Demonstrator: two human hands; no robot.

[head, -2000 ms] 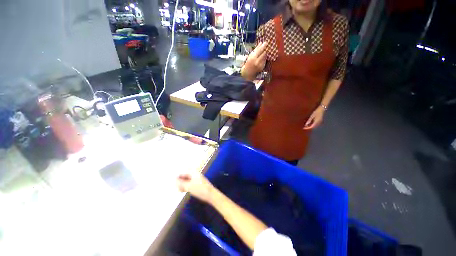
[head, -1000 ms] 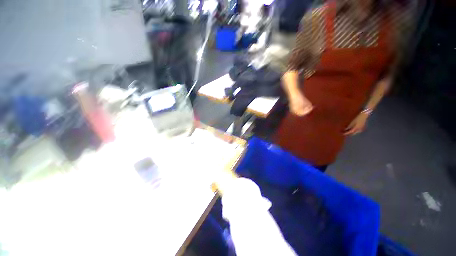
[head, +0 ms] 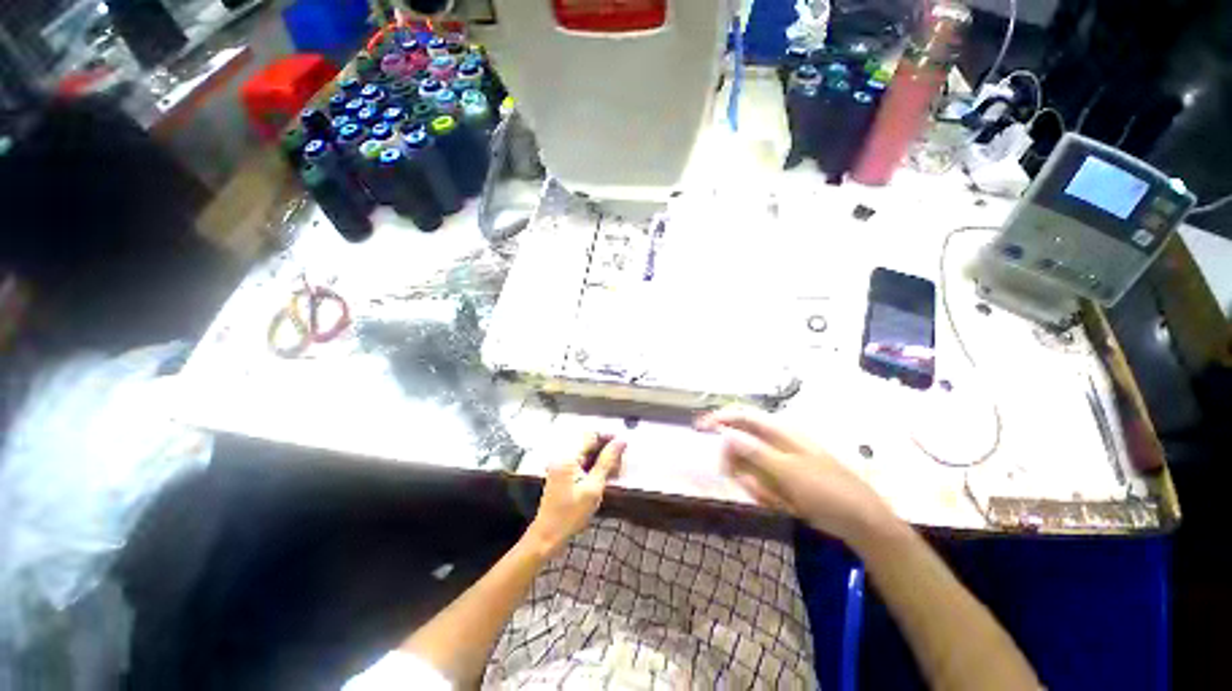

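The off-white sewing machine head (head: 615,115) with a red badge stands at the back centre. Below it is the flat pale work plate (head: 622,304), worn and marked. My left hand (head: 574,493) is at the table's front edge, just before the plate, with thumb and fingertips close together; whether they pinch something is too small to tell. My right hand (head: 790,466) is to its right, slightly blurred, fingers stretched towards the plate's front edge and thumb apart, with nothing visible in it.
Dark thread cones (head: 405,135) cluster at left behind red-and-yellow scissors (head: 308,317). A smartphone (head: 899,328) lies right of the plate. The control panel (head: 1088,216), pink flask (head: 908,108) and tool tray (head: 1081,510) are right. A blue bin (head: 1013,607) is below; clear plastic (head: 101,473) is left.
The view has swung left from the bin and the person in the red apron to the machine. My right hand has moved from the table's right edge to before the plate; my left hand has appeared.
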